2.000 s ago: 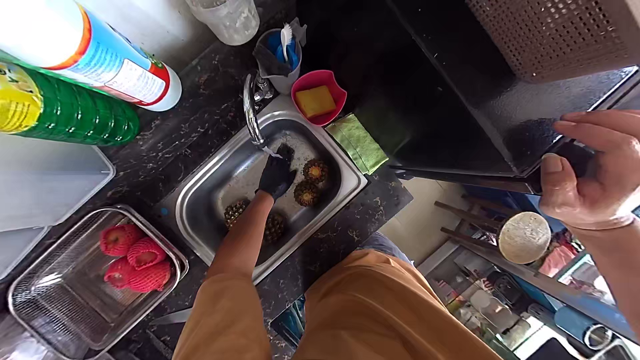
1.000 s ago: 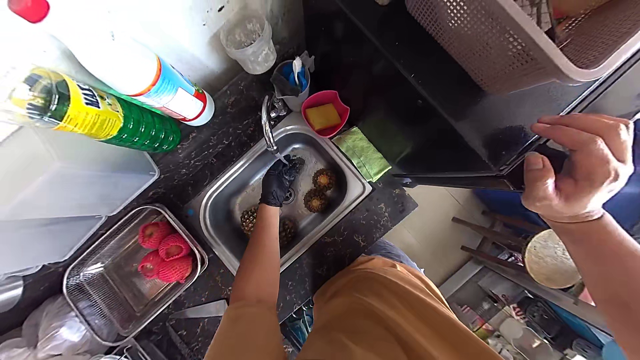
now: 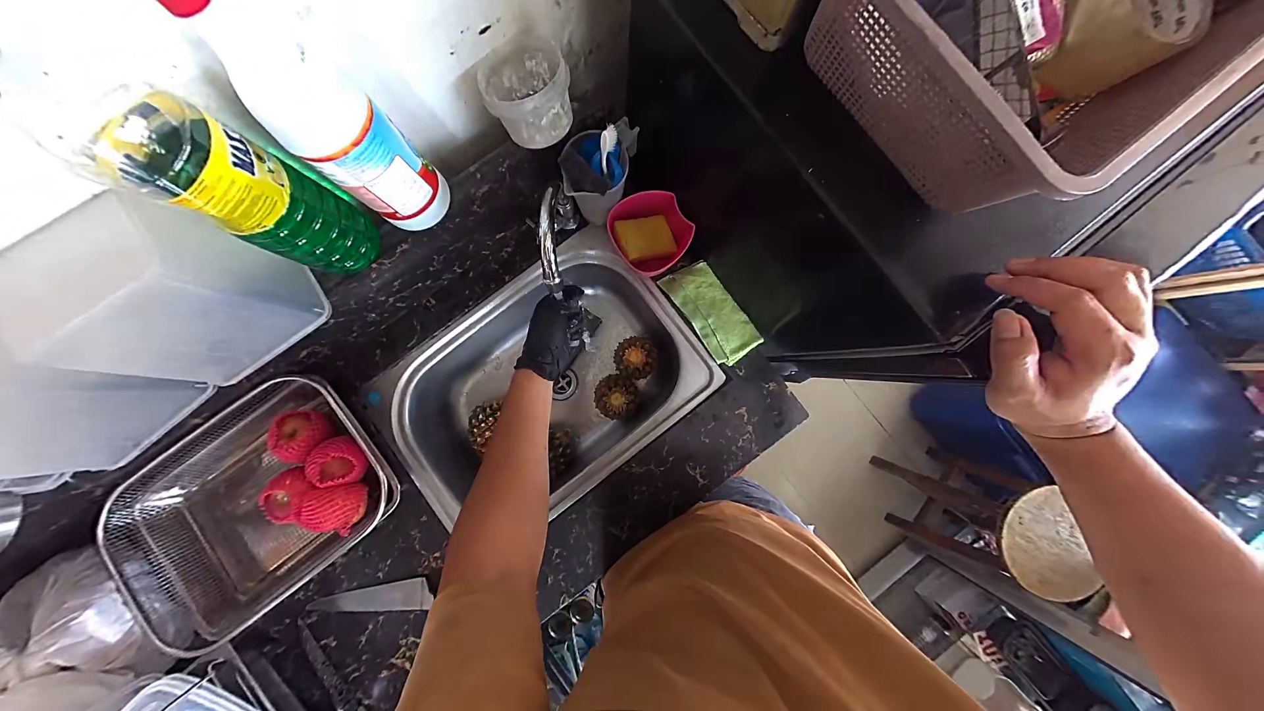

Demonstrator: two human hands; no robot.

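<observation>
My left hand [image 3: 555,334], in a black glove, is under the metal faucet [image 3: 549,237] in the stainless steel sink [image 3: 434,360]. Water runs at its fingers; whether it holds anything is unclear. Two pineapple pieces [image 3: 626,380] with dark, spiky rind lie right of the drain [image 3: 565,384]. More pineapple [image 3: 483,423] lies at the lower left of the basin, partly hidden by my left forearm. My right hand [image 3: 1071,341], bare and loosely curled with thumb and fingers apart, is at the near corner of a black glossy surface [image 3: 849,286]. Nothing is visibly held in it.
Left of the sink is a wire mesh basket [image 3: 188,553] with several fruits in red foam nets [image 3: 316,472]. A knife [image 3: 375,596] lies below it. Bottles [image 3: 286,197] stand behind. A yellow sponge [image 3: 645,238] in a pink holder and a green cloth [image 3: 713,314] are beside the sink.
My gloved left hand has moved toward the faucet and is now close under its spout. My right hand remains by the black surface's corner. The view has shifted.
</observation>
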